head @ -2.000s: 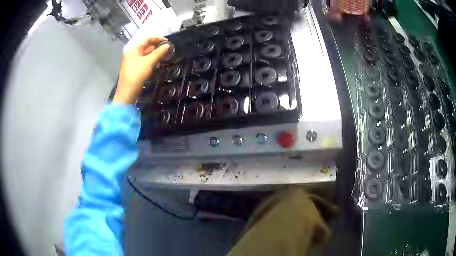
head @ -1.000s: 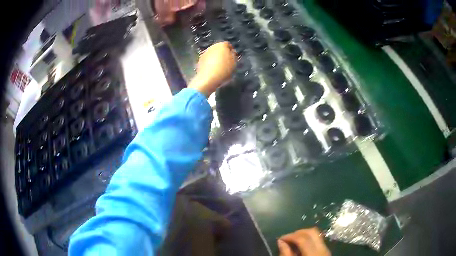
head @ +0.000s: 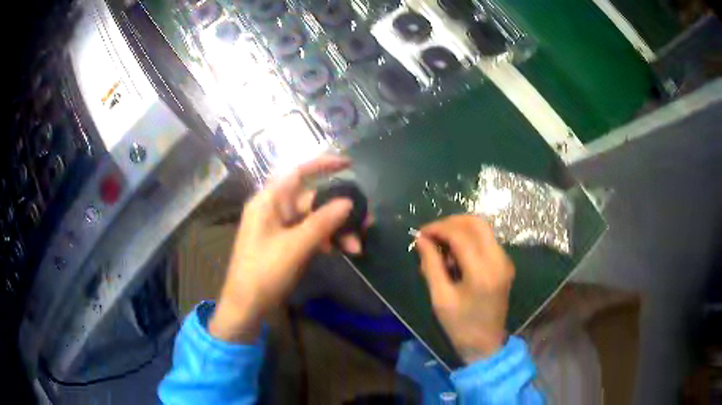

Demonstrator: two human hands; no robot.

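My left hand (head: pixel 273 245) holds a round black part (head: pixel 342 207) between thumb and fingers, over the left edge of the dark green board (head: pixel 412 150). My right hand (head: pixel 467 277) is right of it, low over the board, with thumb and index finger pinched on a tiny silver metal pin (head: pixel 414 236). The pin's exact shape is too small to tell. A clear bag of pins (head: pixel 526 210) lies on the board beyond my right hand. Loose pins (head: pixel 443 192) are scattered at its left side.
The clear blister tray (head: pixel 372 119) with black discs lies at the top, with strong glare. The pale machine (head: pixel 150 166) with a red button (head: pixel 110 189) stands at the left, its black fixture plate (head: pixel 36 166) at the far left. A pale strip (head: pixel 538 115) crosses the green surface at upper right.
The view has swung right and down toward the board. My left hand has left the tray and now holds a black part. My right hand has come fully into view, pinching a pin beside the loose pins.
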